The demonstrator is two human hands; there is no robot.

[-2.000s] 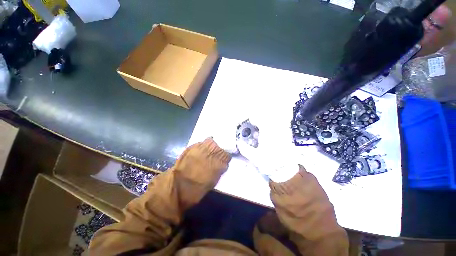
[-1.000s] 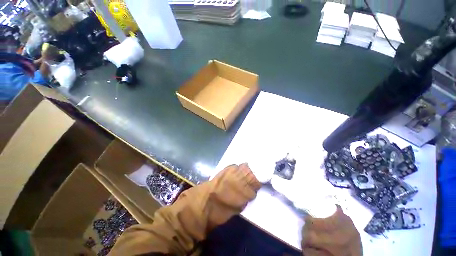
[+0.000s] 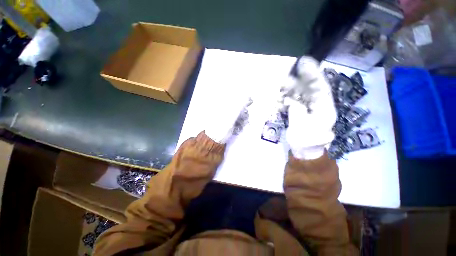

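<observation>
My left hand (image 3: 227, 124), in an overexposed white glove, is over the white work sheet (image 3: 225, 75). A small blurred grey patch shows along its fingers; I cannot tell if this is a held part. My right hand (image 3: 312, 112), also white-gloved, covers the left side of the pile of loose metal parts (image 3: 346, 90). Its fingertips are at the lower end of the long black tool (image 3: 332, 30); its grip is unclear. Blurred grey part surfaces show by this hand. One bracket plate (image 3: 271, 131) with a round opening lies flat between my hands.
An open cardboard tray (image 3: 160, 62) stands left of the sheet. A blue parts bin (image 3: 420, 112) is at right, with a clear plastic bag (image 3: 435, 37) behind it. A grey-white box (image 3: 362, 37) is behind the pile. Cartons of parts (image 3: 52, 220) are below the bench edge.
My right hand has moved right and up from the front of the sheet to the pile and the black tool. The bracket earlier at my left fingers is no longer clearly visible there. The view has shifted.
</observation>
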